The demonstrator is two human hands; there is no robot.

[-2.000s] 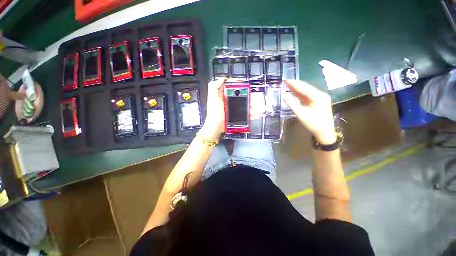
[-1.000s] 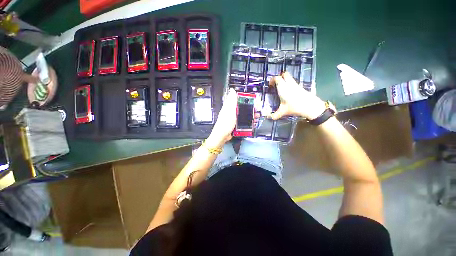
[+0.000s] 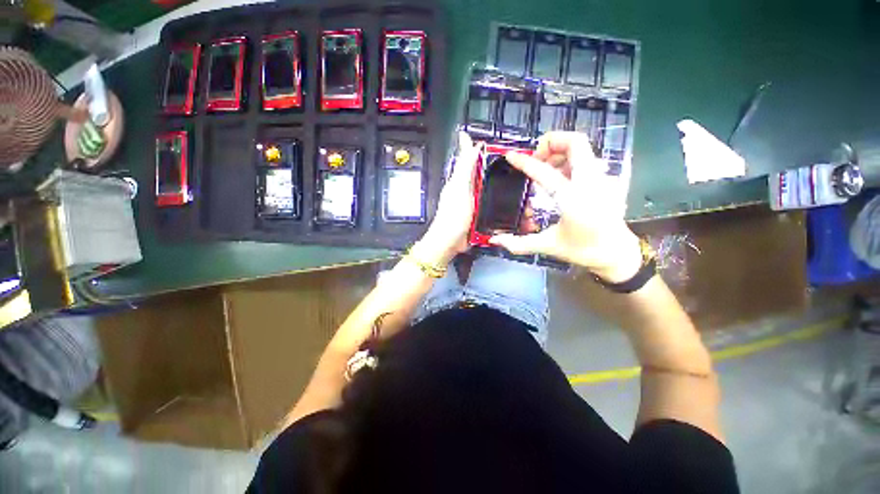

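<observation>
A red-framed device [image 3: 502, 196] with a dark screen is held over the near edge of the clear blister tray [image 3: 625, 135]. My left hand [image 3: 453, 207] holds it by its left side. My right hand [image 3: 574, 207] reaches over it from the right, thumb near its bottom edge and fingertips near its top edge. A dark screen window seems to lie between these fingertips, against the device's face; its edges are hard to tell from the screen. The blister tray's pockets hold dark-bordered windows.
The black device tray [image 3: 217, 232] lies left, with red-framed devices and black-bodied ones. A white scrap [image 3: 709, 154], a thin dark tool [image 3: 751, 111] and a bottle [image 3: 806, 186] lie right. A pink fan [image 3: 27, 106] and boxes [image 3: 92, 224] stand left.
My right hand has moved from the blister tray onto the device, its fingers now at the device's face. My left hand still holds the device, now slightly tilted. The view has shifted.
</observation>
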